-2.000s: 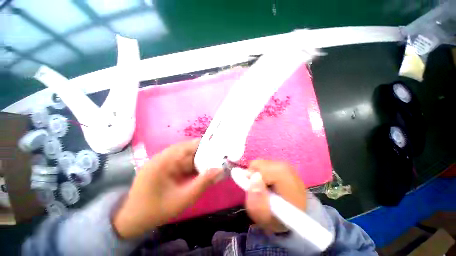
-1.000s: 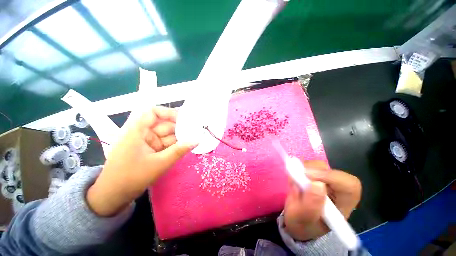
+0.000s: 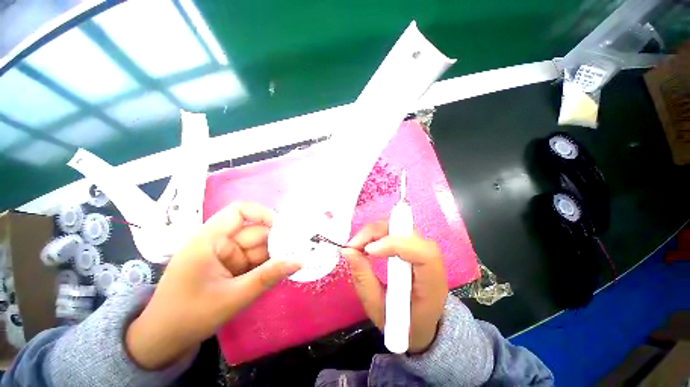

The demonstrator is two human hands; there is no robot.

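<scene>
My left hand [image 3: 216, 280] grips the wide round end of a white handle housing [image 3: 344, 159], held over the pink pad [image 3: 265, 332]. The housing's narrow end points up and right over the green belt. A short dark lead wire [image 3: 328, 241] comes out of a hole in the round end. My right hand [image 3: 408, 276] has thumb and fingertip at the wire's free end and also holds a white pen screwdriver [image 3: 399, 287], its thin tip pointing up, away from the housing. Dark red specks [image 3: 378, 181] lie on the pad, partly hidden by the housing.
White toothed discs [image 3: 89, 242] and an open carton [image 3: 29, 264] are at left. Two white housings [image 3: 155, 227] lie left of the pad. Black housings [image 3: 579, 234] with pale round parts lie at right. A clear bag [image 3: 581, 94] and brown cardboard [image 3: 672, 98] are back right.
The housing has come down and nearer to me. My right hand has moved left to the wire, and the screwdriver has turned upright, its tip away from the housing.
</scene>
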